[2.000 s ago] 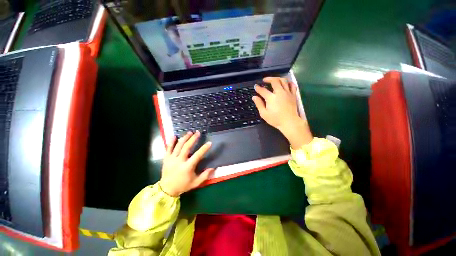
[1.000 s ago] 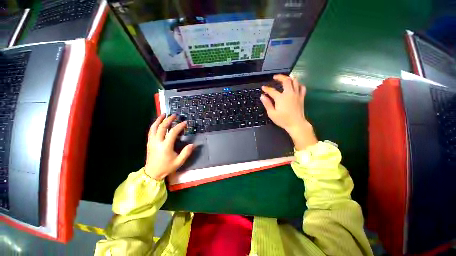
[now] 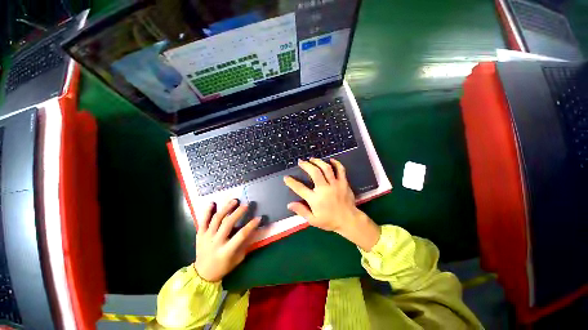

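An open dark grey laptop (image 3: 271, 138) stands in front of me, turned at an angle on a white liner sheet and a red pad (image 3: 182, 182). Its screen (image 3: 219, 58) shows a keyboard test window (image 3: 235, 72) with green keys. My left hand (image 3: 221, 240) lies with spread fingers on the left palm rest at the front edge. My right hand (image 3: 325, 196) is over the touchpad (image 3: 274, 198) and right palm rest, fingertips near the lower key row. Neither hand holds anything.
A small white square (image 3: 414, 175) lies on the green bench (image 3: 400, 122) right of the laptop. Other laptops on red pads stand at the left (image 3: 19, 213) and right (image 3: 535, 167), with more behind them. Yellow marking tape (image 3: 129, 318) shows on the floor.
The laptop has turned and sits further left in view. My right hand has moved from the keyboard's right side down to the touchpad; my left hand has moved from the keys to the palm rest.
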